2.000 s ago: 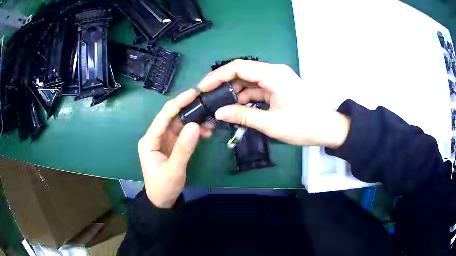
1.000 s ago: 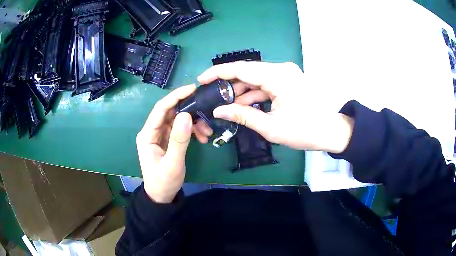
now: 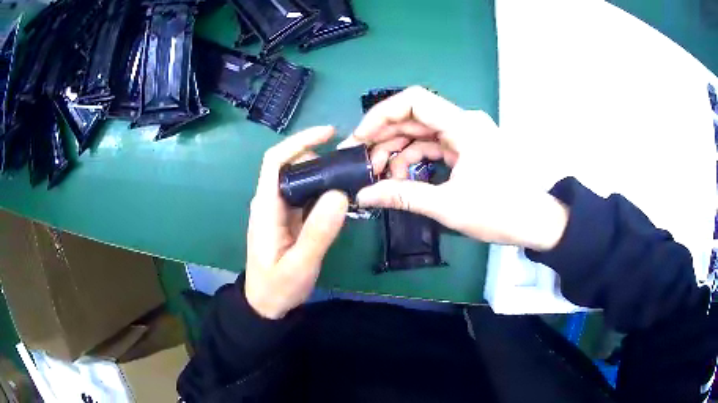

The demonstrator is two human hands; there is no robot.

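A black cylindrical sleeve (image 3: 324, 175) lies nearly level between my two hands above the green bench. My left hand (image 3: 287, 228) holds its left end and underside, with the thumb below it. My right hand (image 3: 441, 169) has its fingers and thumb at the sleeve's right end and partly hides that end. A small pale connector (image 3: 364, 213) shows just below the sleeve, by my right thumb. A black plastic housing (image 3: 412, 240) lies on the bench behind and below my right hand, which covers its middle.
Many black housings (image 3: 165, 71) are piled at the upper left of the green bench (image 3: 197, 212). One ribbed housing (image 3: 281, 94) lies beside the pile. A large white foam board (image 3: 614, 94) is at the right, with small dark parts along its far edge. A cardboard box (image 3: 86, 283) is at lower left.
The sleeve has turned closer to level, and its spoked end face no longer shows. The connector is now mostly hidden under the sleeve. My left thumb has moved right along the sleeve.
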